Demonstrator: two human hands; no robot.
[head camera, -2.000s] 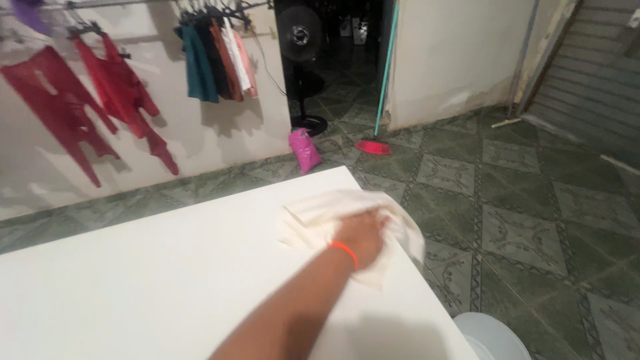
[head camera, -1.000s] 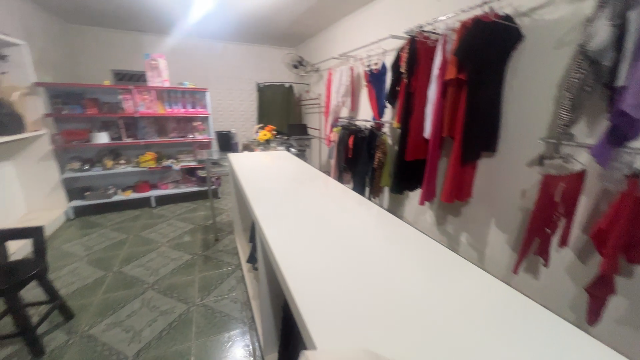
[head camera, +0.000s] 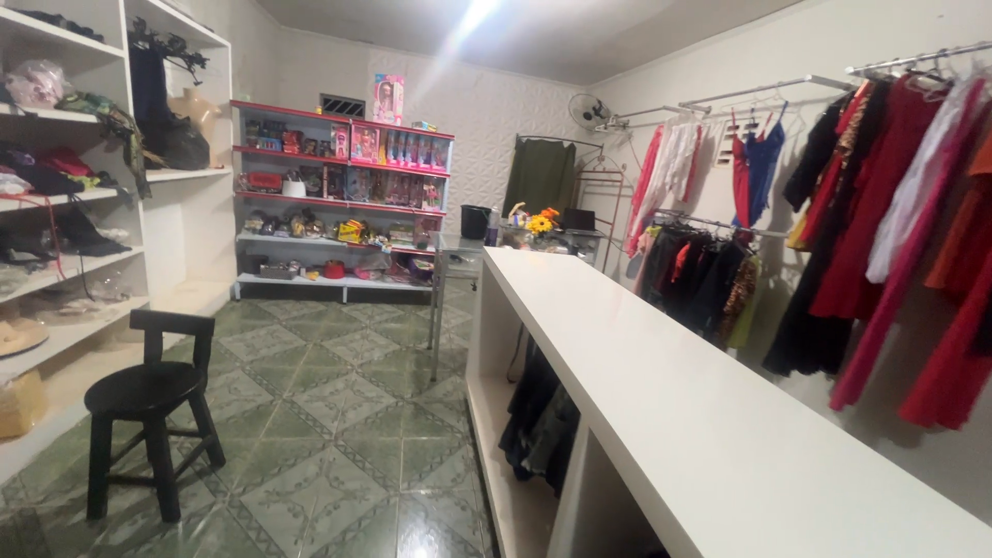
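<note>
Neither my left hand nor my right hand shows in the head view now, and no cloth is visible either. A long white counter (head camera: 643, 349) runs from the lower right toward the middle of the room. Dark clothes (head camera: 542, 418) hang in the open compartment under its top, on the left side. Beyond the counter's far end stands a glass table (head camera: 462, 243) that bears yellow and orange flowers (head camera: 542, 223) and a black bin-like container (head camera: 474, 222).
A black wooden chair (head camera: 147, 387) stands on the tiled floor at the left. White shelves (head camera: 178, 175) with clothes line the left wall. A shelf unit with toys (head camera: 341, 161) stands at the back. Garments (head camera: 860, 271) hang from wall rails on the right.
The view has swung from the counter's end across the room. Two seconds ago a hand with an orange wristband pressed a pale cloth on the white top; both are now out of view.
</note>
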